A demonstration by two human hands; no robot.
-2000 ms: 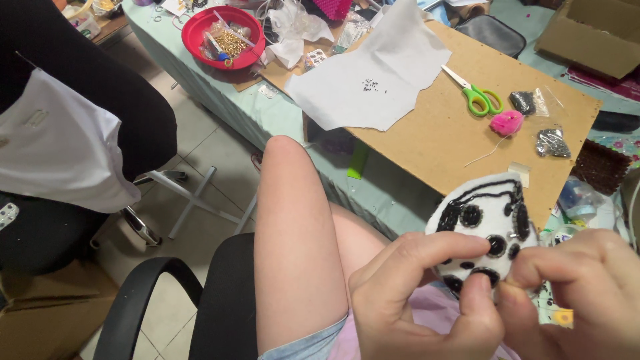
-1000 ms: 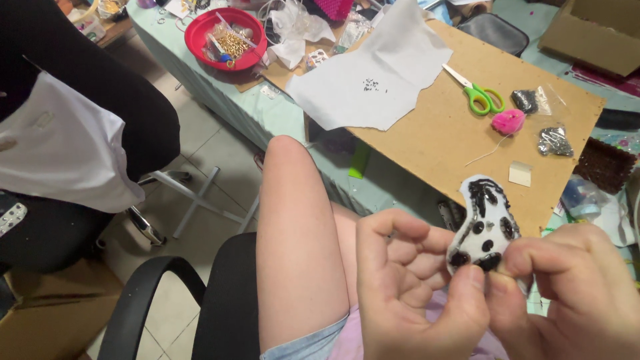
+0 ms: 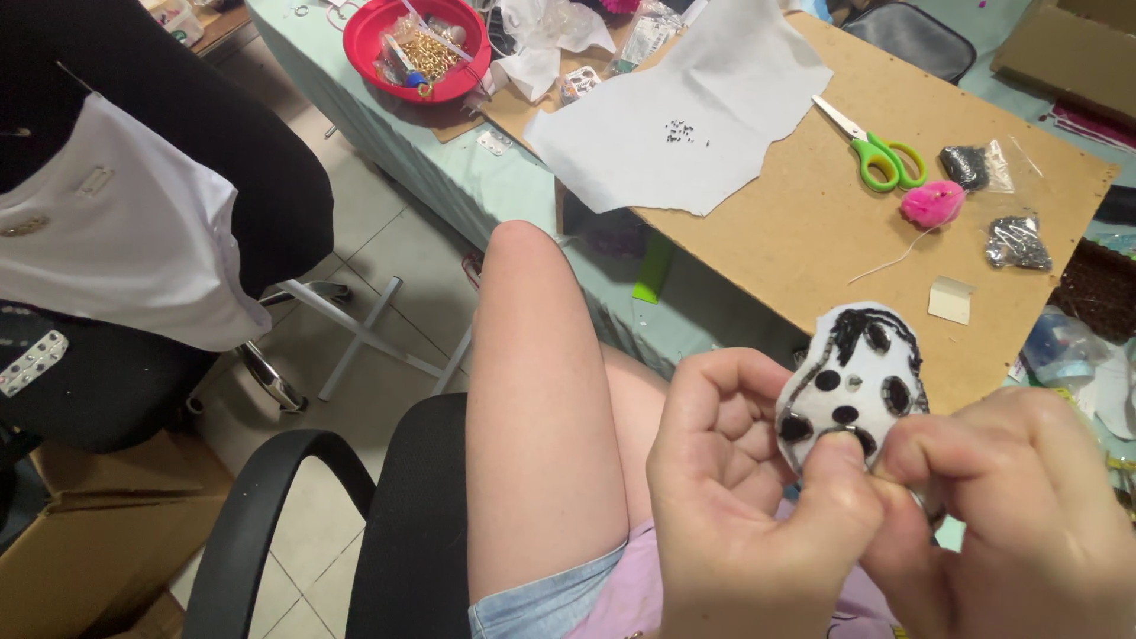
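Note:
My left hand (image 3: 763,479) grips a white felt piece (image 3: 865,373) decorated with black spots and black beading, its thumb pressed on a lower spot. At the piece's lower right edge, the fingers of my right hand (image 3: 994,497) are pinched together; whether a needle is between them is hidden. Beyond the hands, a brown board (image 3: 799,213) carries green-handled scissors (image 3: 879,160), a pink pincushion-like ball (image 3: 932,204) trailing a pale thread, and small bags of black beads (image 3: 1019,242). A white cloth (image 3: 674,115) with loose black beads lies across the board's left part.
A red bowl (image 3: 359,44) of gold-coloured beads and small items stands on the green-covered table. At the left are a black chair with a white garment (image 3: 133,213) and a cardboard box (image 3: 106,541). A black armrest (image 3: 240,479) is beside my leg.
The felt piece was broad to the view, then turned narrower, and now faces the camera more fully again. Both hands stay at it. The small pale card, partly covered at first, now shows whole.

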